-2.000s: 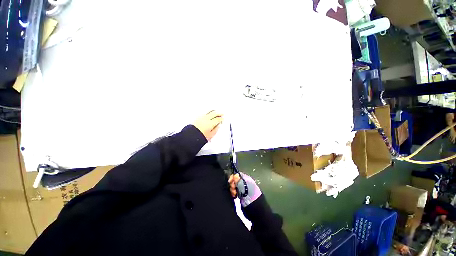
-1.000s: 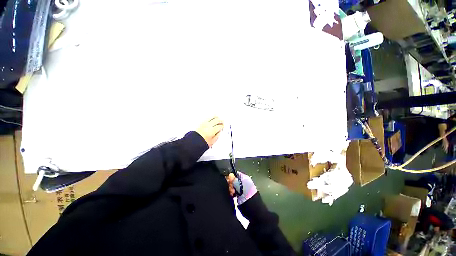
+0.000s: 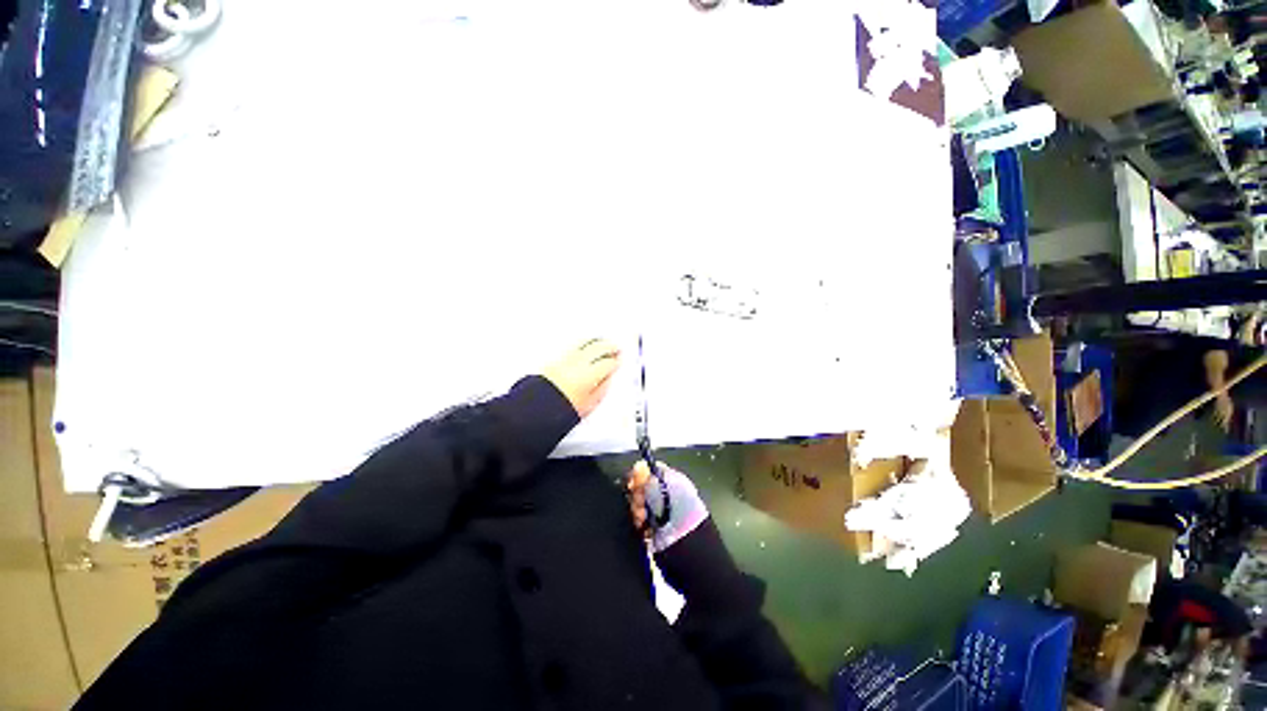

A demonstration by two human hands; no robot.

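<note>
My right hand, in a grey and pink glove, is shut on the dark looped handles of the tailor's shears at the table's near edge. The long blades point away from me over the white table. My left hand is bare and lies on the white surface just left of the blades. White fabric under it is too pale to tell from the table. A patterned oblong mark or weight lies beyond the shears to the right.
A dark iron lies at the near left corner. White rolls are at the far left. A dark red board with white scraps is at the far right. Cartons, white scraps and blue crates stand right of the table.
The view has shifted slightly. The shears and my right hand have moved a little forward, towards the table. My left hand has stayed nearly in place.
</note>
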